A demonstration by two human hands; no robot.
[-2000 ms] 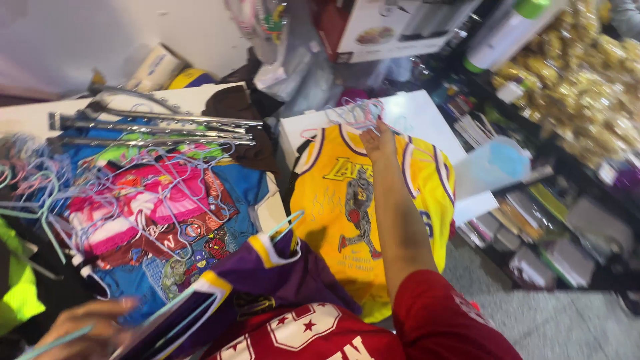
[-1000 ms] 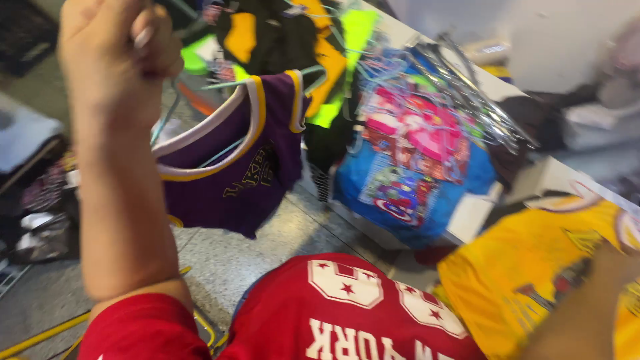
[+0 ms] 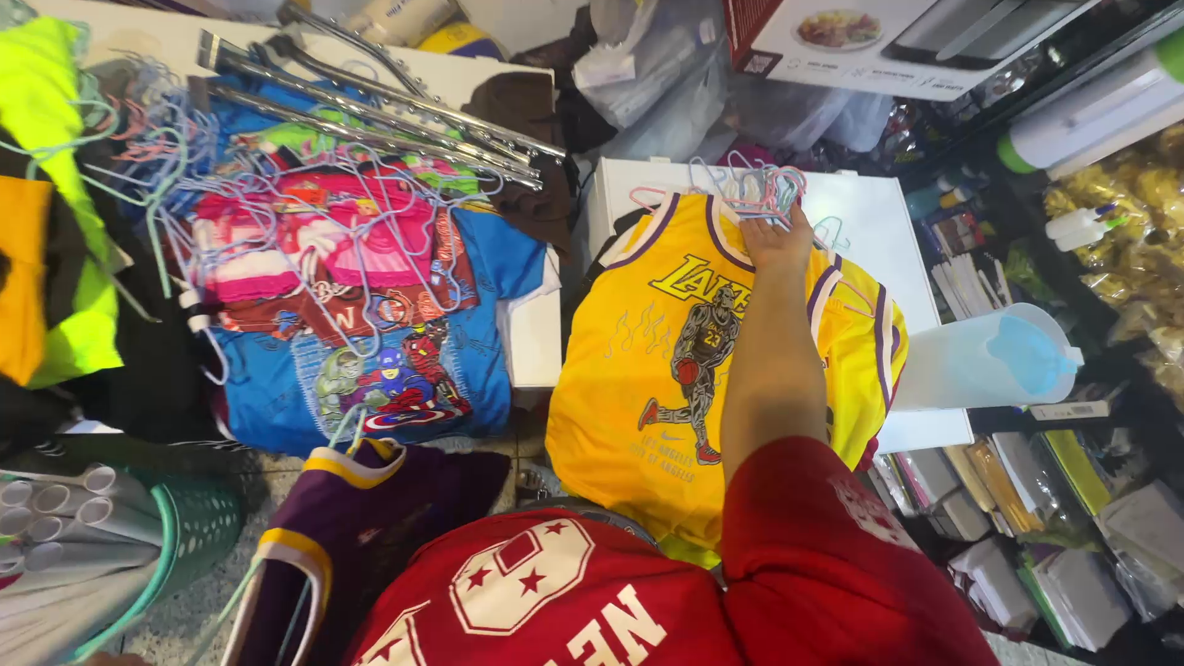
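My right hand (image 3: 775, 239) reaches forward to a cluster of thin plastic hangers (image 3: 758, 190) at the necks of yellow basketball jerseys; its fingers are over the hangers, and their grip is partly hidden. The front yellow jersey (image 3: 638, 370) bears a printed player figure and hangs over the edge of a white surface (image 3: 897, 231). A purple jersey (image 3: 370, 509) with yellow and white trim is on a pale green hanger at the lower left. Only a sliver of my left hand (image 3: 116, 659) shows at the bottom left edge, close to that hanger; its fingers are hidden.
Children's clothes on hangers (image 3: 324, 250) lie piled at the left, with chrome rails (image 3: 388, 111) behind them. A green basket (image 3: 180, 536) holds white tubes at the lower left. A translucent blue pitcher (image 3: 994, 356) stands at the right, beside shelves of packets (image 3: 980, 499). A boxed appliance (image 3: 888, 42) is behind.
One second ago a raised hand was at the upper left, with the purple jersey hanging below it; the jersey is now lower, near my body. The view has swung right.
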